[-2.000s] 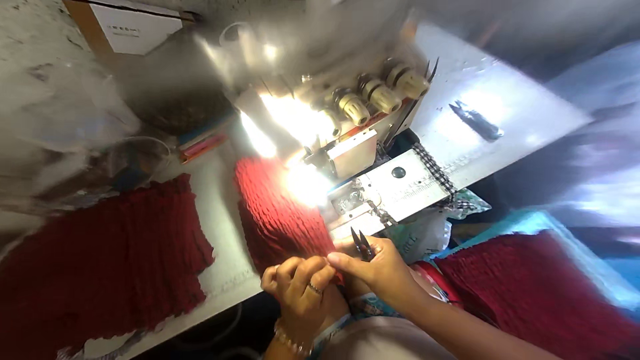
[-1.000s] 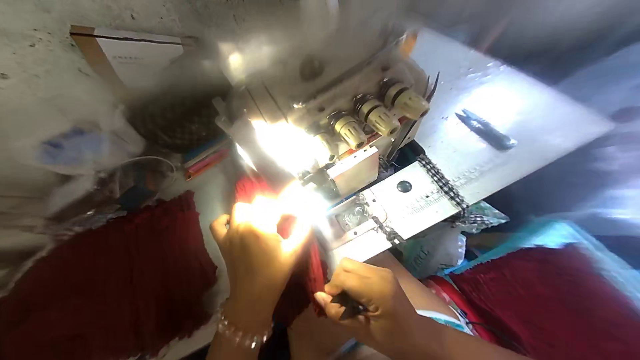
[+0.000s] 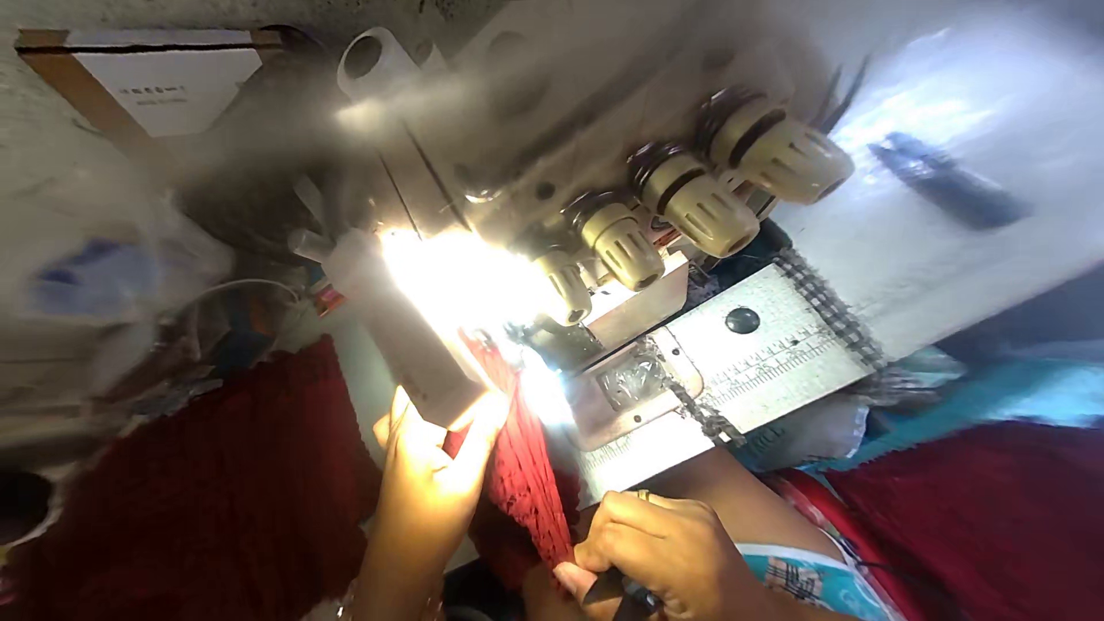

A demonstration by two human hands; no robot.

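Note:
A strip of red crinkled fabric [image 3: 526, 470] runs from the bright needle area of an overlock sewing machine [image 3: 634, 315] down toward me. My right hand [image 3: 660, 548] pinches its lower end between thumb and fingers and also has a dark-handled tool, perhaps thread snips [image 3: 625, 595], against the palm. My left hand [image 3: 440, 466] is beside the fabric, fingertips at the lower edge of a pale machine part [image 3: 423, 345]; glare hides whether they also grip cloth. The needle and presser foot are lost in the glare.
Red fabric [image 3: 233, 483] lies at the left, and more red fabric [image 3: 983, 509] rests at the right over turquoise material. Tension knobs [image 3: 707, 211] line the machine. A dark tool [image 3: 949, 181] lies on the white table [image 3: 975, 285]. A cardboard box [image 3: 164, 82] stands at the upper left.
Two seconds ago both hands were together at the fabric's lower end. My left hand has since moved up toward the machine, while my right hand still holds the lower end. The view has moved closer.

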